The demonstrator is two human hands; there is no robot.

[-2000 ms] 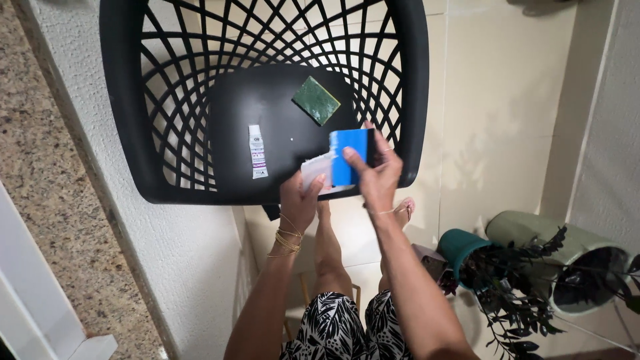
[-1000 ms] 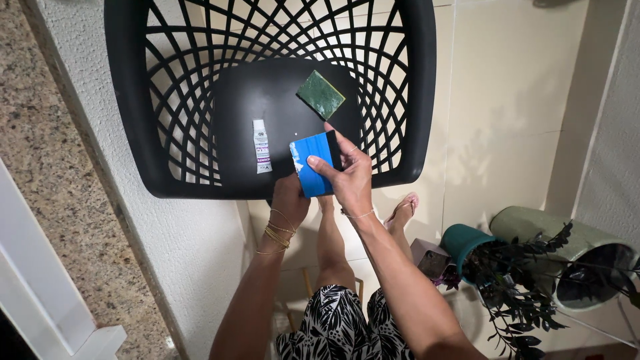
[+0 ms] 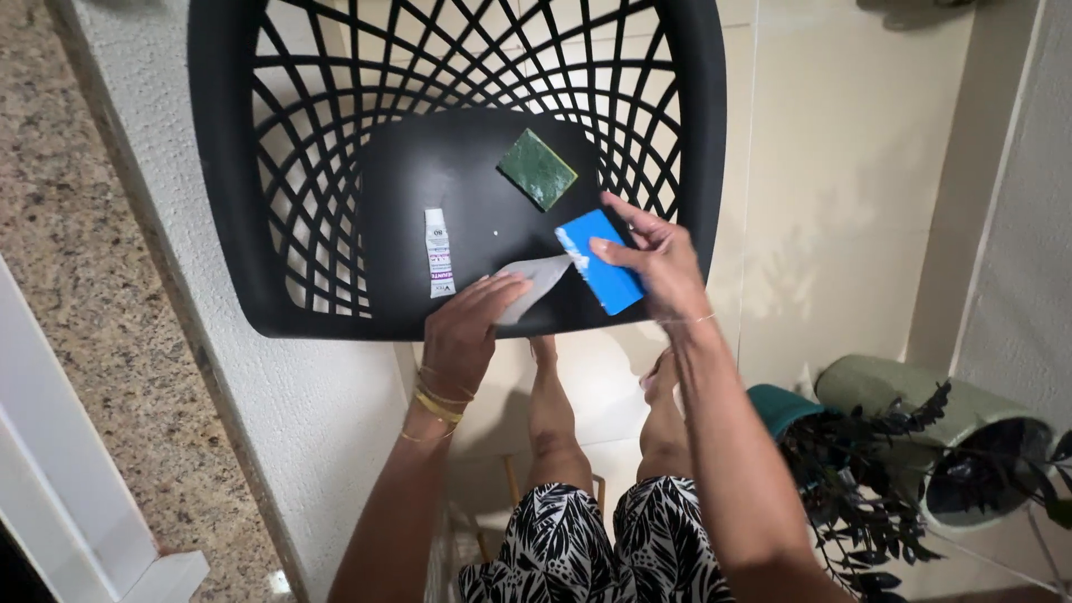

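Note:
My right hand (image 3: 662, 255) grips a flat blue scraper (image 3: 605, 264) with white paste on its left edge; the thumb lies across its face. My left hand (image 3: 473, 318) holds a thin whitish sheet (image 3: 538, 280), whose pointed tip reaches the scraper's pasty edge. Both are over the front of a black plastic chair seat (image 3: 398, 193). A white tube with printing (image 3: 437, 255) lies on the seat, left of the sheet. Farther back rests a green-topped scouring sponge (image 3: 538, 169) with a wet-looking surface. A small white speck is between tube and scraper.
The chair's lattice side (image 3: 314, 167) curves around the seat. A textured white wall (image 3: 335, 435) and a granite ledge (image 3: 142, 335) run along the left. Leafy plants (image 3: 871, 477), a teal pot (image 3: 779, 406) and a green cylindrical pot (image 3: 888, 385) are at the lower right, on the tiled floor.
One second ago the scraper was upright above my left hand, mostly hiding it. Now it is tilted and farther right, and the whitish sheet shows between my hands.

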